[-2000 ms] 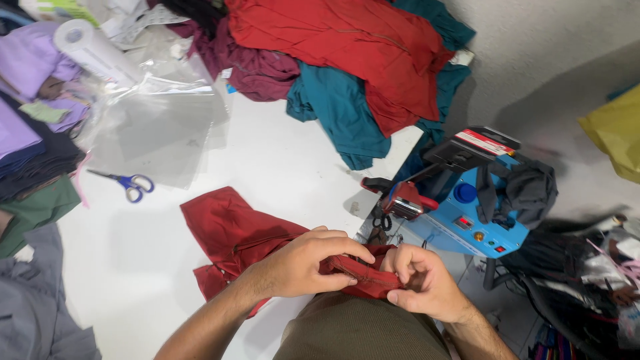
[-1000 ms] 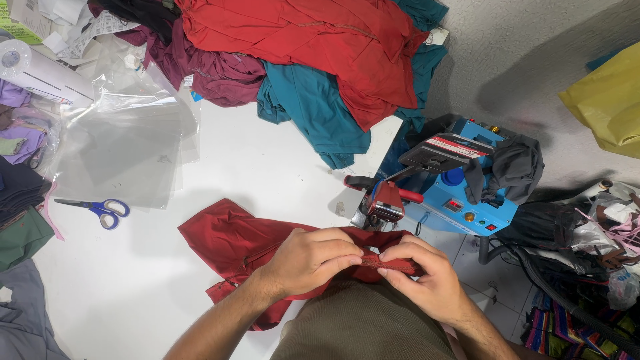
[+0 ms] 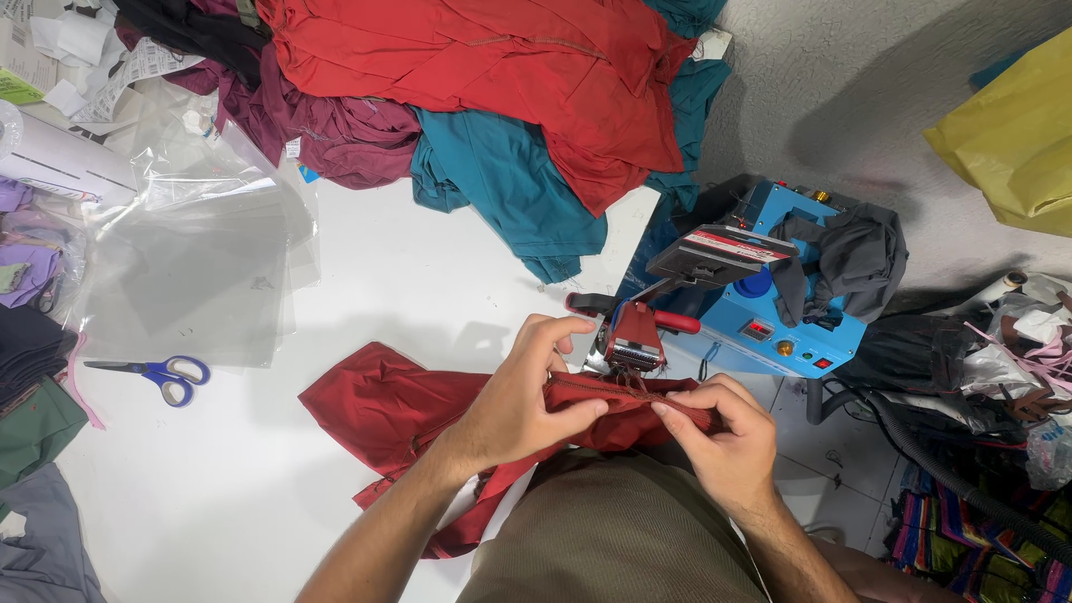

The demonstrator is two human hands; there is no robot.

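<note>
A dark red garment [image 3: 394, 402] lies partly on the white table and partly against my body, its stitched seam stretched between my hands. My left hand [image 3: 536, 394] is at the left part of that seam, fingers curved and apart from the thumb; whether it grips the cloth is hard to tell. The thumb and fingers of my right hand [image 3: 729, 435] pinch the right end of the seam. Just beyond the seam stands a red device with a metal comb-like head [image 3: 632, 339], close to the cloth, and loose threads hang near its head.
Blue-handled scissors [image 3: 172, 377] and clear plastic bags [image 3: 184, 276] lie at left. Red garments [image 3: 477, 59] and a teal garment [image 3: 511, 184] are heaped at the back. A blue machine [image 3: 754, 310] with a hose [image 3: 921, 461] stands at right, near bundled fabric [image 3: 963, 536].
The seam was bunched between my hands and is now stretched out near the head of the red device. My left hand has spread its fingers. The view has shifted somewhat.
</note>
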